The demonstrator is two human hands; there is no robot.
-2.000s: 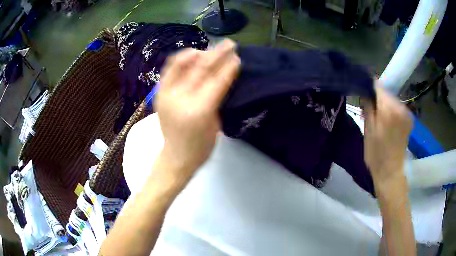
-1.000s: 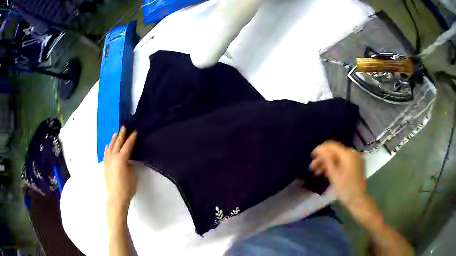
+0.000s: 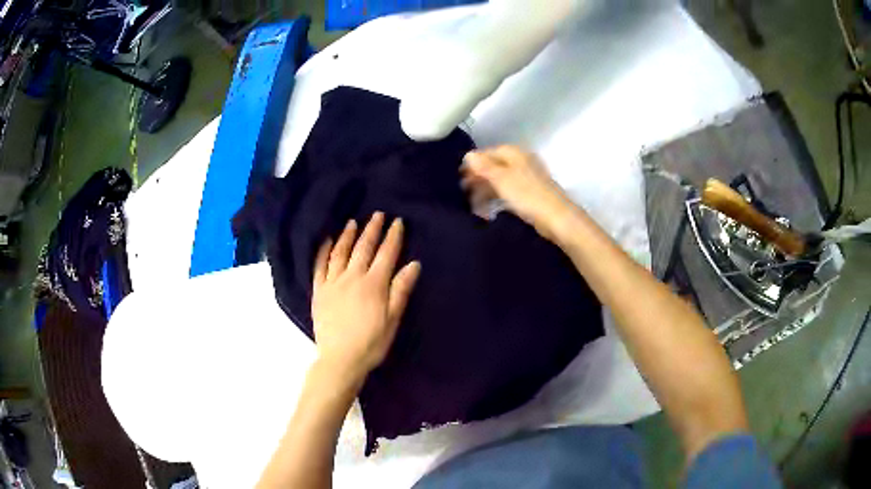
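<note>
A dark navy-purple garment lies spread on the white padded table cover, partly over the edge of the white rounded pressing form. My left hand lies flat on the garment's left part, palm down with fingers spread. My right hand is at the garment's upper edge, slightly blurred, with its fingers bent together; whether they pinch the cloth is hard to tell. The embroidery hardly shows.
A steam iron with a wooden handle stands on the grey iron rest at right. The white sleeve arm overhangs the garment's top. A blue beam is at left. A dark embroidered pile lies on a brown ribbed basket.
My left hand has moved right onto the garment. My right hand has moved up and left from the near right side to the upper edge. The garment's right part no longer reaches the iron rest.
</note>
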